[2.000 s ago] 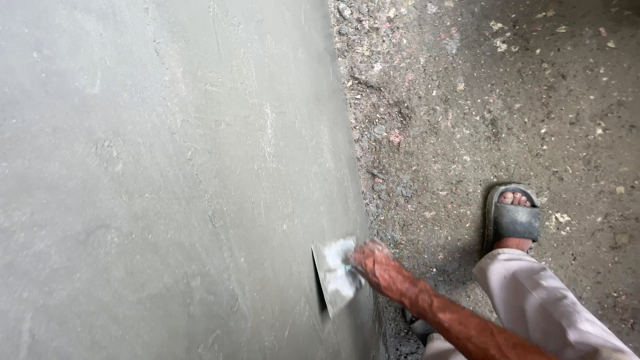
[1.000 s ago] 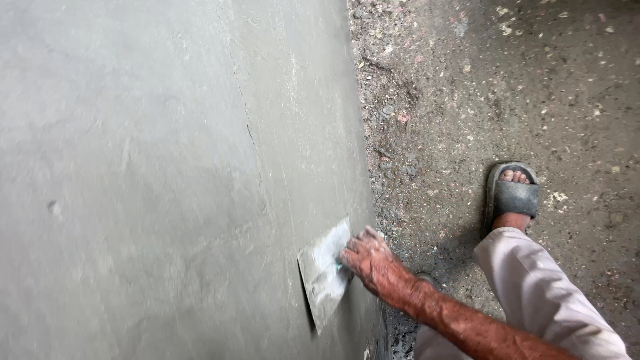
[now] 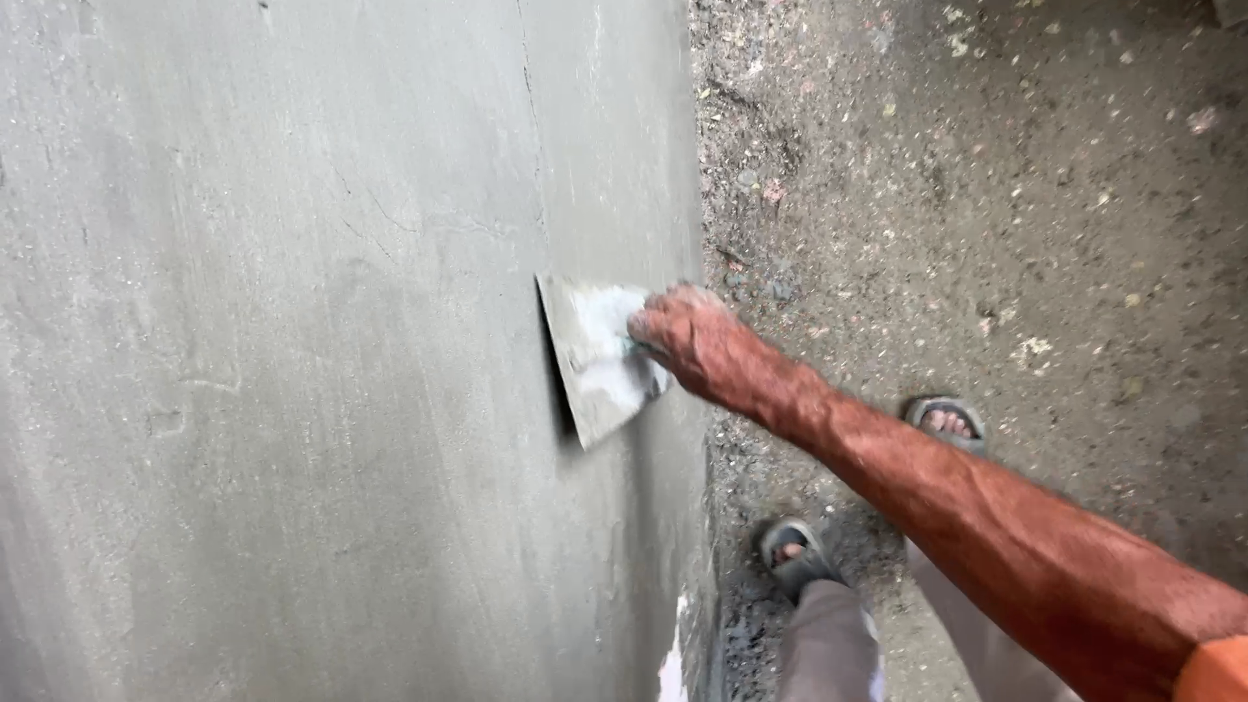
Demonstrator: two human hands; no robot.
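Observation:
My right hand (image 3: pixel 692 336) is closed around the grip of a wide, flat plastering blade (image 3: pixel 609 366) smeared with pale, wet material. The blade is tilted, its long left edge by the grey plastered wall (image 3: pixel 341 390), with a dark shadow along that edge. My fingers hide most of the grip. Thin cracks run through the plaster above and to the left of the blade. My left hand is out of view.
Rough, speckled ground (image 3: pixel 1024 244) lies right of the wall's lower edge, with loose debris (image 3: pixel 756 195) along it. My feet stand there in grey slide sandals (image 3: pixel 795 556). A whitish patch (image 3: pixel 673 663) shows low on the wall.
My right hand has moved up along the wall with the blade still in it. Both sandals now show plainly, where mainly one did before. The view has shifted.

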